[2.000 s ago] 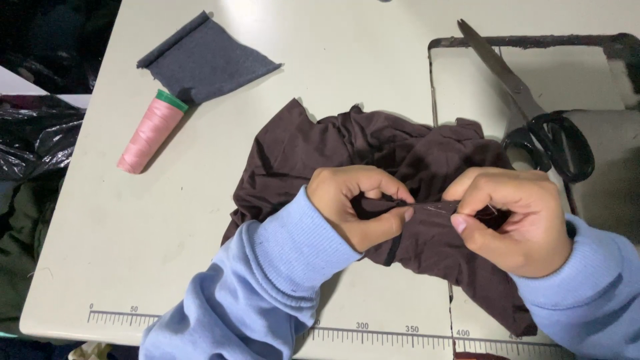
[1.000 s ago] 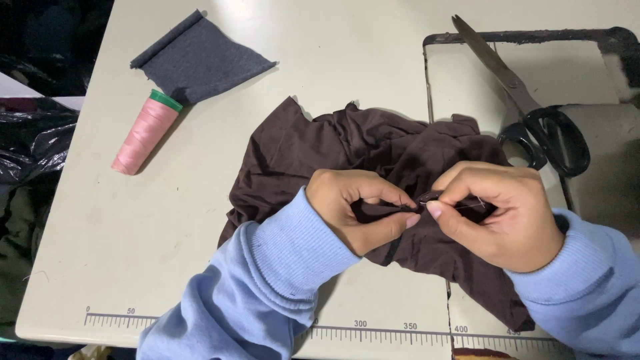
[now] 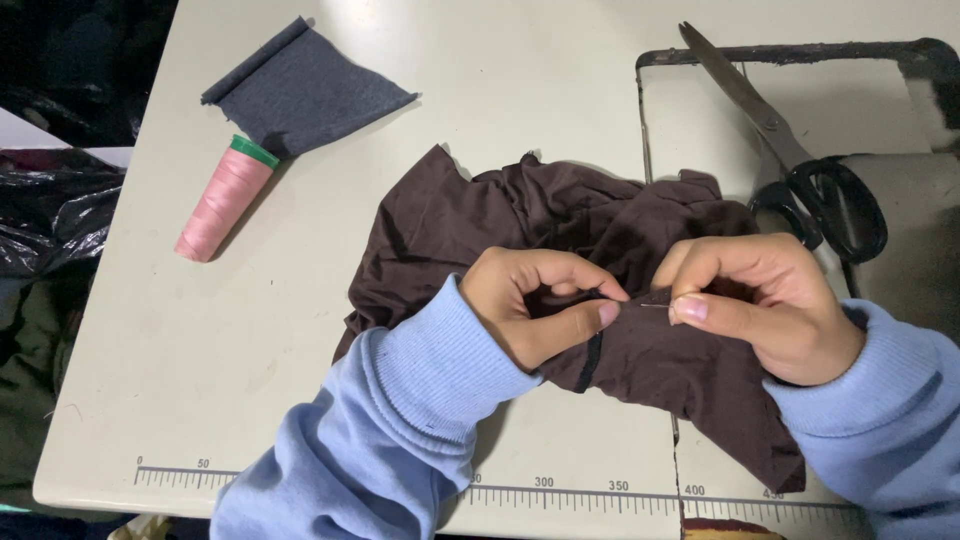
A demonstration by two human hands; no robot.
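Observation:
Dark brown fabric [image 3: 442, 217] lies bunched across the middle of the table. My left hand [image 3: 551, 304] pinches a folded edge of it between thumb and index finger. Close by on the right, the thumb and index finger of my right hand [image 3: 750, 300] hold a thin sewing needle [image 3: 655, 305], its tip pointing left along the fabric edge. Whether the needle's tip is in the cloth is hard to tell. A black strip [image 3: 590, 364] runs down the fabric below my left thumb. Part of the cloth is hidden behind both hands.
Fabric scissors [image 3: 780, 135] with black handles lie at the upper right, near a dark-edged panel in the table. A pink thread cone [image 3: 225, 202] with a green rim touches or nearly touches a dark grey cloth piece [image 3: 311, 90]. A printed ruler [image 3: 577, 496] follows the front edge.
My hands were closer together one second ago; a gap with the needle showing now lies between their fingertips. The fabric remains pinched in my left hand.

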